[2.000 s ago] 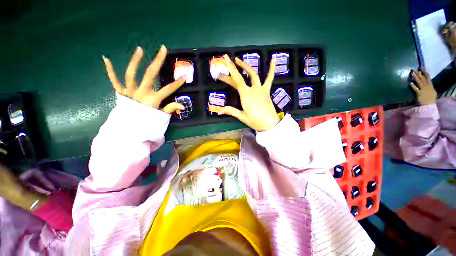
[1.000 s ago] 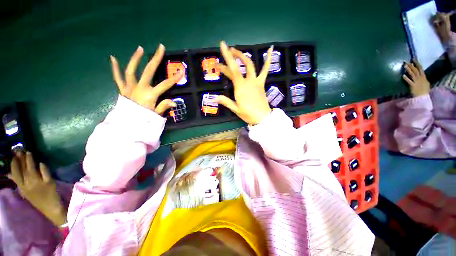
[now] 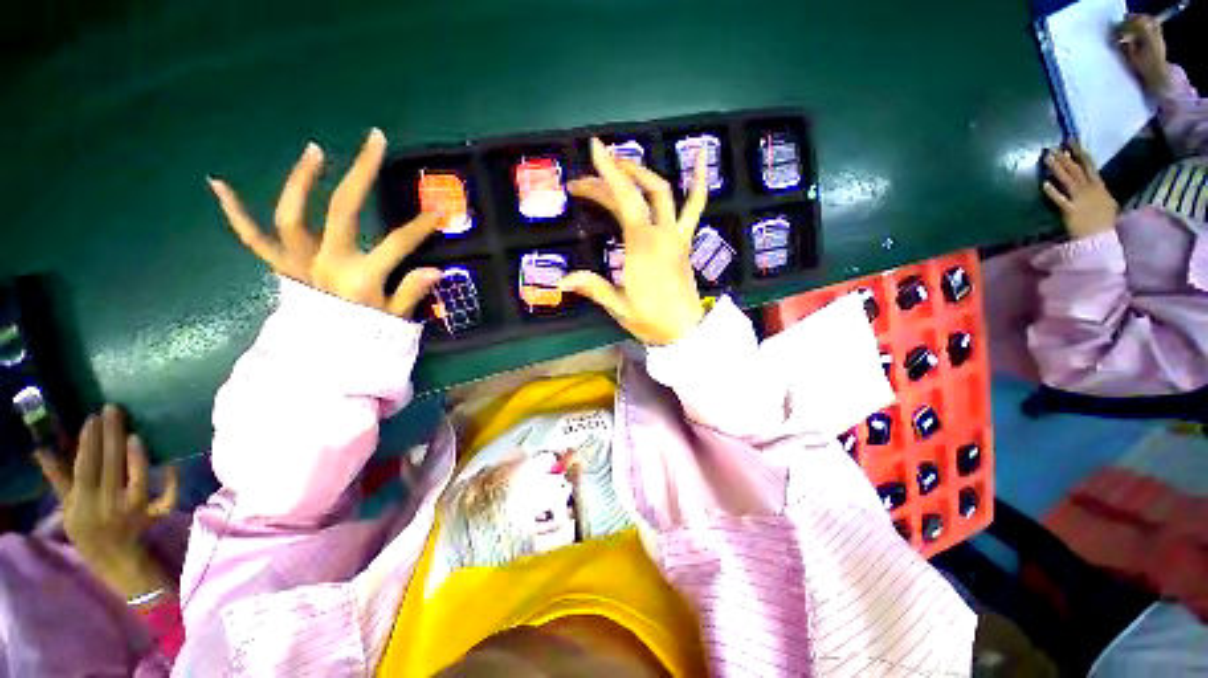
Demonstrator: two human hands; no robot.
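Observation:
A black pocket tray (image 3: 493, 245) with two rows of lit square units lies on the dark green bench. My left hand (image 3: 331, 252) is spread at its left end, index finger at the orange-lit unit (image 3: 445, 199) and thumb near the grid-screen unit (image 3: 456, 299). My right hand (image 3: 643, 258) is spread over the middle, thumb at the white and orange unit (image 3: 542, 281), index finger beside the red and white unit (image 3: 539, 187). It partly hides the middle units. The right-end units (image 3: 771, 242) show pale rows. Neither hand grips anything.
A red-orange tray (image 3: 978, 397) with small dark units is at the lower right, a white sheet (image 3: 841, 358) on it. A neighbour's hands (image 3: 1084, 192) are by white papers (image 3: 1097, 80) at the right. Another person's hand (image 3: 113, 490) is near a black tray (image 3: 53, 358) at the left.
The view has shifted, so the tray appears further left. The top-left unit has gone from white and orange to orange, and the one beside it is now red and white. The left neighbour's hand has come up.

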